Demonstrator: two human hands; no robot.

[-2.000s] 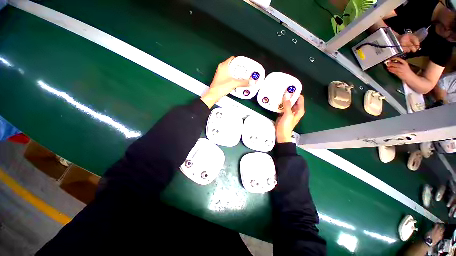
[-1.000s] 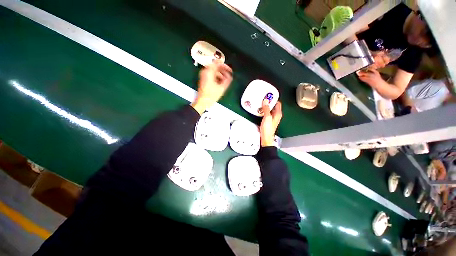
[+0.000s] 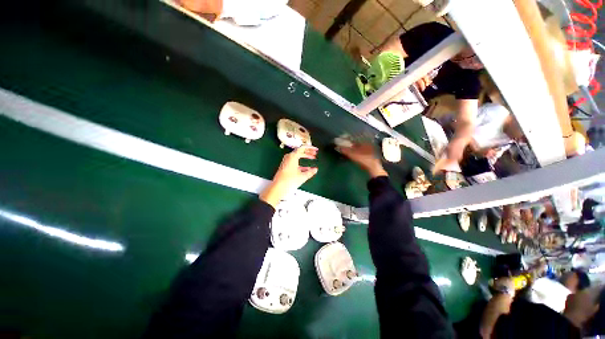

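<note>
Two white plug-in units lie on the dark green belt, one at the left (image 3: 241,121) and one (image 3: 292,133) just beyond my left hand. My left hand (image 3: 292,173) is open and empty, thumb and fingers apart, with its fingertips close to the nearer unit. My right hand (image 3: 361,155) reaches over the belt and is blurred; a pale thing (image 3: 343,142) shows at its fingertips, and whether it is gripped cannot be told. Four white pieces with round metallic spots sit on the near worktop below my hands: (image 3: 290,225), (image 3: 325,220), (image 3: 275,279), (image 3: 335,267).
A pale rail (image 3: 166,160) divides belt and worktop. A grey post (image 3: 477,198) stands right of my right arm. Another unit (image 3: 391,149) lies beyond my right hand. Across the line are a green fan (image 3: 385,69), a silver box (image 3: 403,109) and a person's arm (image 3: 461,136).
The view has turned. The lit unit is no longer held up in my right hand, which has moved rightward over the belt. Two units now lie on the belt near my left hand.
</note>
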